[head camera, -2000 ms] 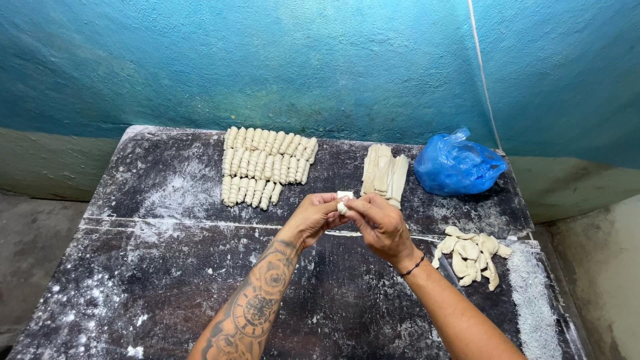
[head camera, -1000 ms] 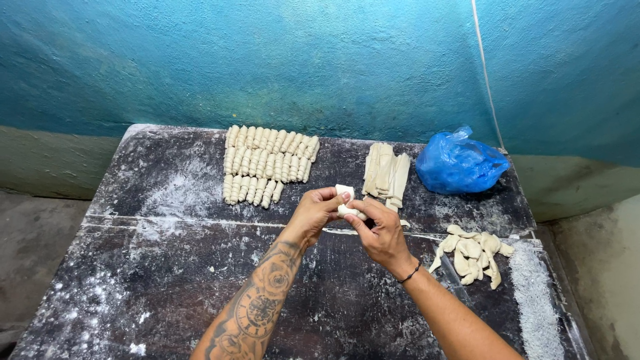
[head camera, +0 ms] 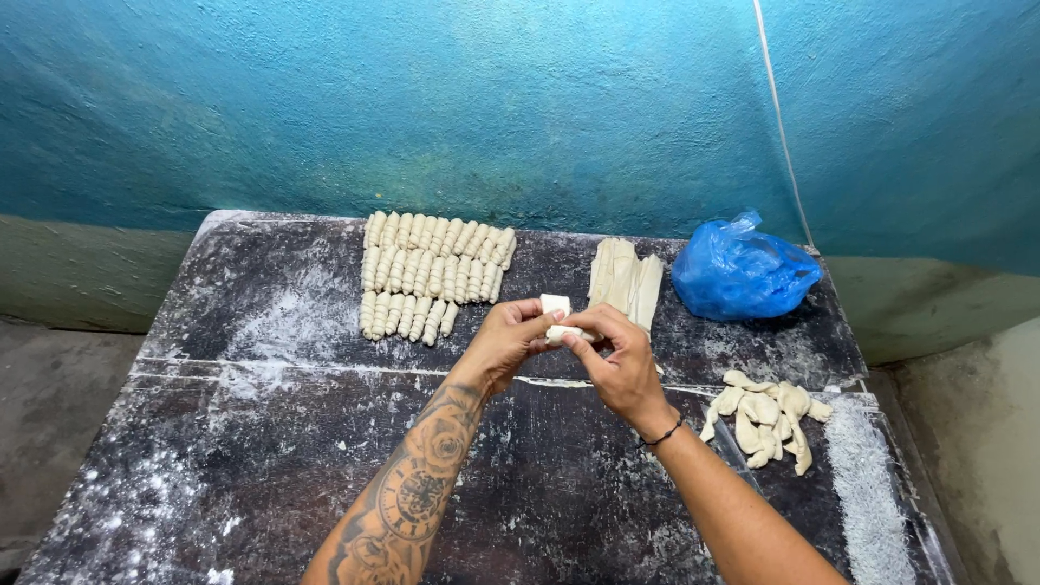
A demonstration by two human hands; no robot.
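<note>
Above the middle of the floured table, my left hand [head camera: 509, 337] and my right hand [head camera: 619, 357] meet at one strip of dough [head camera: 556, 305]. Its upper end stands up flat from my left fingers, while the lower part is a small roll [head camera: 564, 334] pinched between both hands. Beyond them to the left lie rows of rolled, ridged dough pieces [head camera: 435, 272]. Flat dough strips [head camera: 615, 276] lie side by side just behind my right hand. A loose heap of dough scraps [head camera: 764, 414] sits right of my right wrist.
A blue plastic bag [head camera: 743, 268] stands at the table's back right, near the blue wall [head camera: 487, 106]. A white cord [head camera: 776, 106] hangs down the wall. White flour dusts the dark tabletop [head camera: 268, 455], which has a seam across it. A whitish rough strip [head camera: 869, 487] runs along the right edge.
Both hands stay at about the same place with the dough between them. The fingers of my right hand have shifted around the roll.
</note>
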